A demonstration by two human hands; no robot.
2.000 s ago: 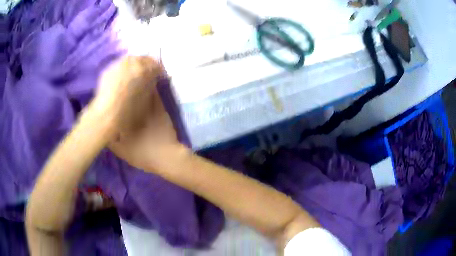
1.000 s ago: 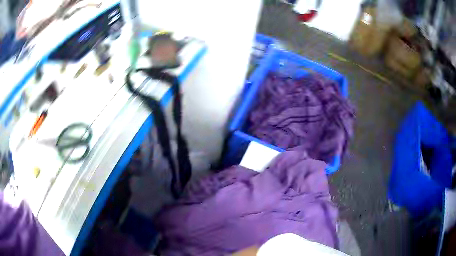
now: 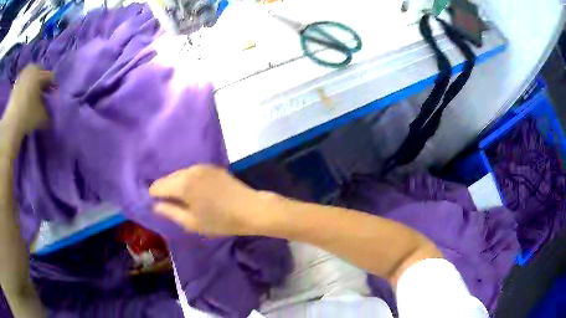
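Note:
The purple garment piece (image 3: 124, 124) is spread over the left part of the white sewing table (image 3: 248, 124) and hangs over its front edge. My right hand (image 3: 202, 199) pinches the cloth between thumb and fingers at the front edge. My left hand (image 3: 31, 93) is at the far left on the same cloth, blurred; its fingertips are hard to make out. The machine's needle area (image 3: 189, 15) shows partly at the top, behind the cloth.
Green-handled scissors (image 3: 330, 43) lie on the table. A black strap (image 3: 437, 93) hangs off its right end. A tan tape scrap (image 3: 324, 96) sticks on the ruler strip. More purple garments (image 3: 434, 217) lie at right, beside a blue crate (image 3: 487, 158) holding purple pieces.
The view swung right to the crate, then back to the table. My hands, close together two seconds ago, are now apart, left hand far left, and the cloth is spread between them.

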